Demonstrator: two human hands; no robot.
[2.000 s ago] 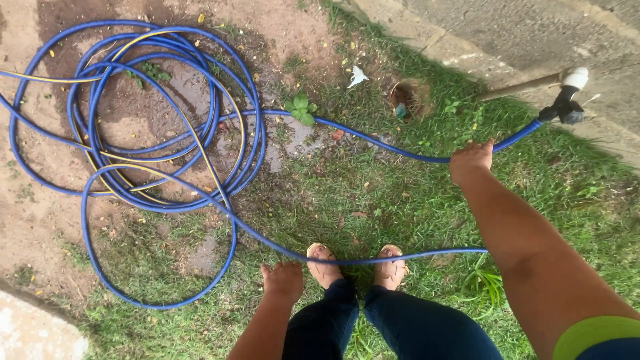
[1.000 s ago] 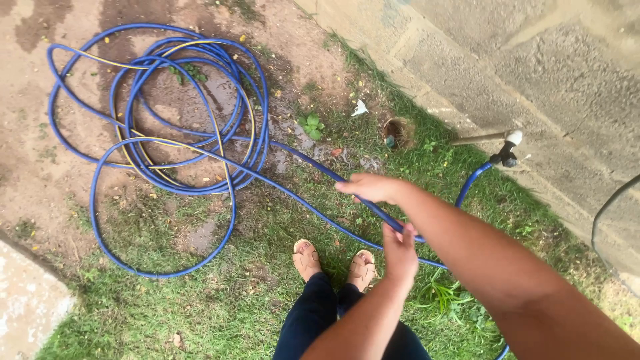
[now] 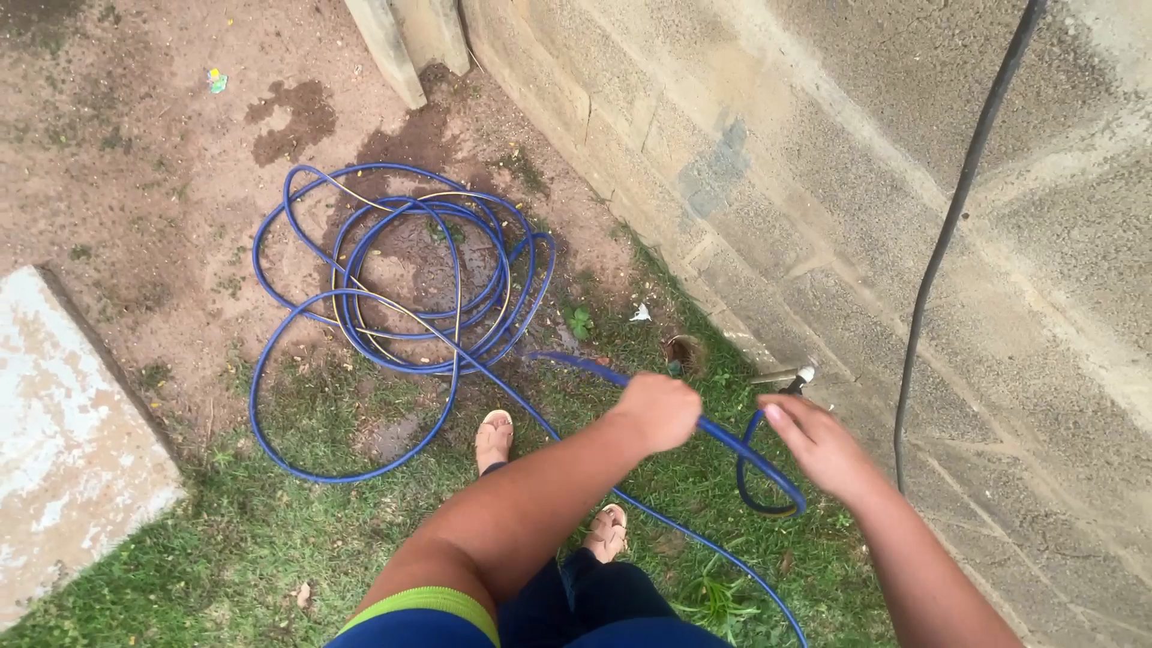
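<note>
My left hand (image 3: 661,411) is closed around a blue garden hose (image 3: 751,457), whose raised stretch runs back toward the coil. To the right, my right hand (image 3: 810,441) has its fingers spread beside the hose near the tap; whether it touches the hose cannot be told. The hose bends in a loop below my right hand and rises to a dark fitting on a white-capped tap (image 3: 805,373) low at the wall. The coiled part of the hose (image 3: 423,364) lies on wet soil and grass. Another length passes between my feet toward the bottom edge.
A block wall (image 3: 792,225) runs diagonally along the right, with a black cable (image 3: 927,270) hanging across it. A concrete slab (image 3: 81,432) lies at left. A concrete post (image 3: 391,49) stands at the top. A small hole (image 3: 684,354) is in the ground near the wall.
One second ago both hands were close together on the hose; now they are apart, the right one near the tap. The hose by the tap now bends into a loop. The view has shifted.
</note>
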